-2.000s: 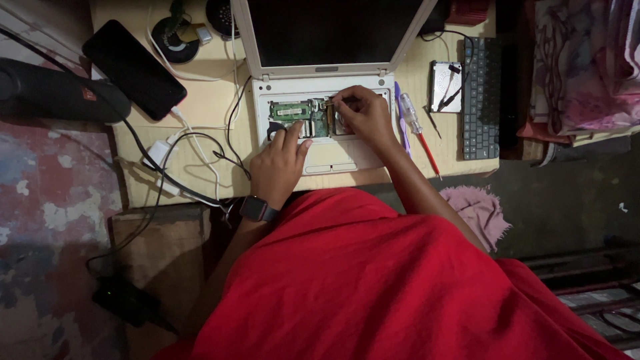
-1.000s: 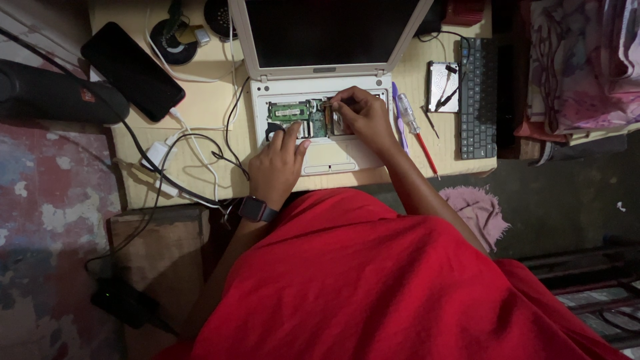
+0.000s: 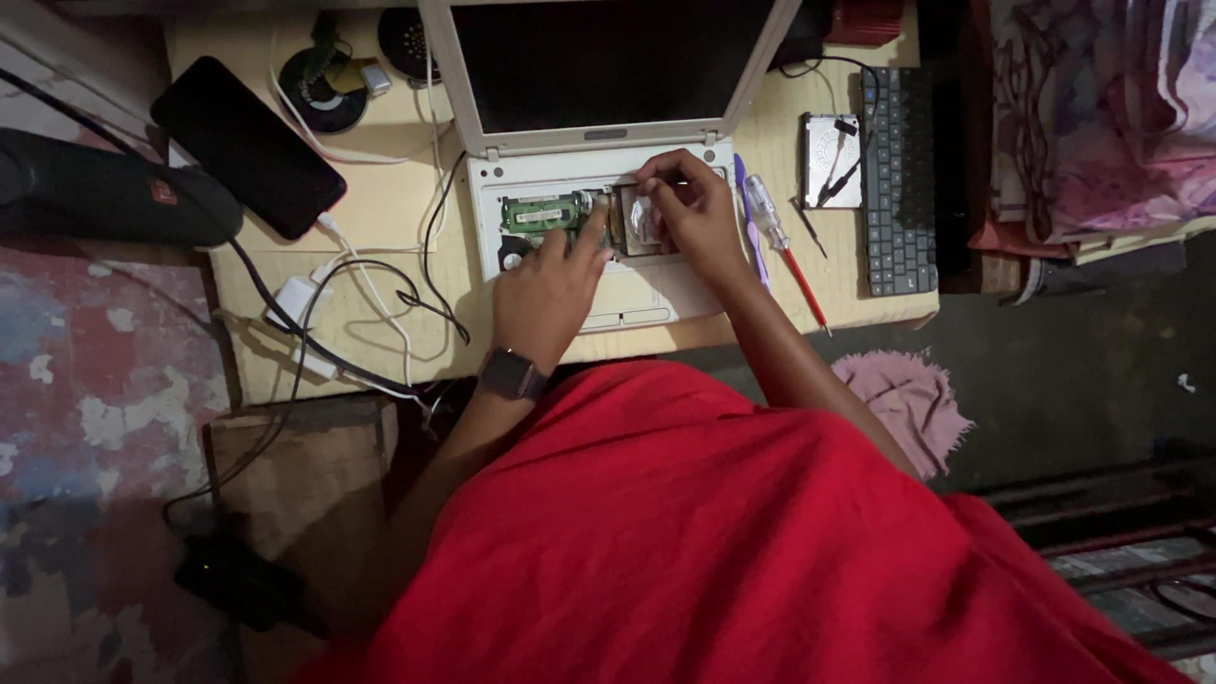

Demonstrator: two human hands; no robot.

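Observation:
A white laptop (image 3: 665, 302) lies with its lid up, its screen (image 3: 608, 66) dark and its keyboard area uncovered. Inside show a green circuit board (image 3: 540, 215) and, to the right, a silver drive (image 3: 638, 217) in its bay. My left hand (image 3: 551, 285), a dark watch on its wrist, rests on the laptop's lower left part, fingertips at the board and left of the drive. Above the drive is my right hand (image 3: 693, 214), thumb and forefinger bent close together at the bay's upper edge; whether they pinch anything is hidden.
Right of the laptop lie a purple pry tool (image 3: 752, 237), a red-tipped screwdriver (image 3: 788, 252), a loose drive (image 3: 826, 161) with a small cable on it, and a detached keyboard (image 3: 898, 180). A phone (image 3: 249, 147), white cables, a charger (image 3: 296, 302) and a cylindrical speaker (image 3: 114, 190) are at left.
My left hand's extended finger has shifted right, toward the drive. My right hand stays at the drive bay.

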